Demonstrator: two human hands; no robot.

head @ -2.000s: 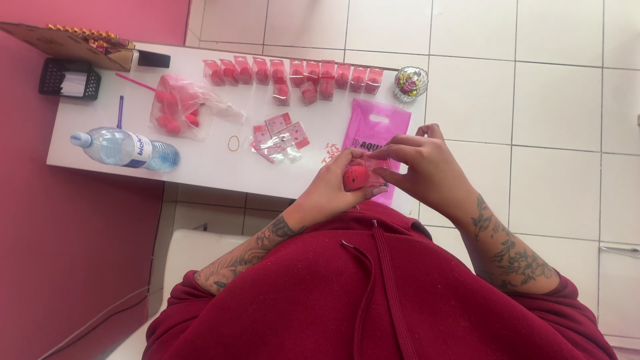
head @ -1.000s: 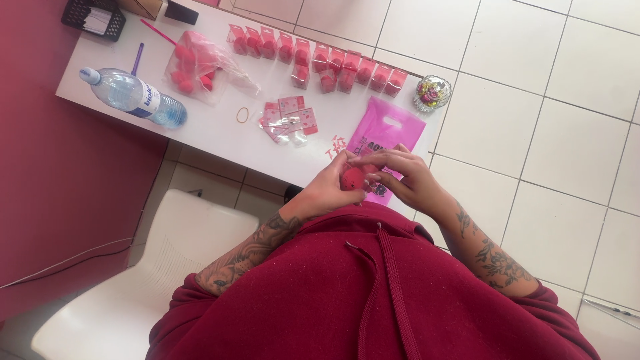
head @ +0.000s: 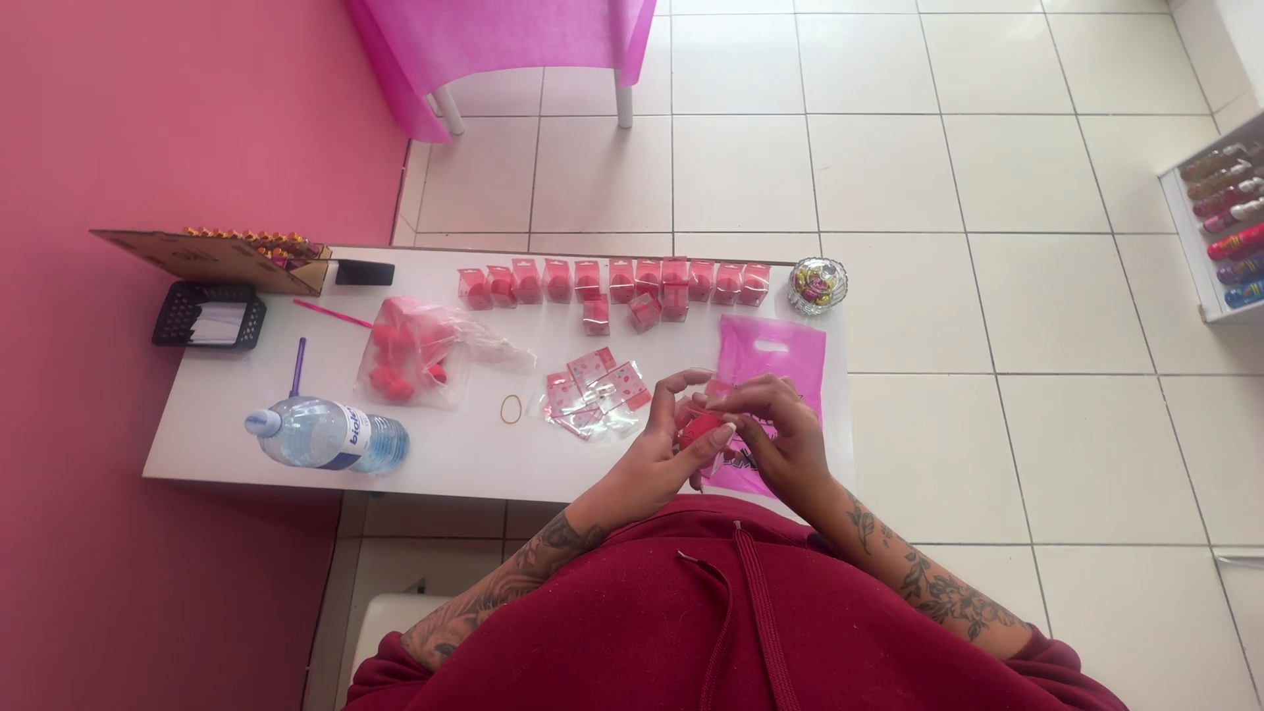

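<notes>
My left hand holds a red sponge in a clear plastic package, near the table's front edge. My right hand pinches the package's upper right side, its fingers close to the left ones. Beneath the hands lies a pink plastic bag with a cut-out handle. Flat, printed clear packets are piled to the left of my hands. Farther back stands a row of small clear packages with red sponges, several more in front of it. A clear bag of red sponges lies on the left.
On the white table are a water bottle, a rubber band, a purple stick, a black basket, a cardboard display, a black object and a glass bowl. A pink-covered table stands beyond.
Both hands stay together around the packaged sponge while their fingers have shifted; the right fingers are now at the package's upper edge. The view has swung, showing more floor beyond the table.
</notes>
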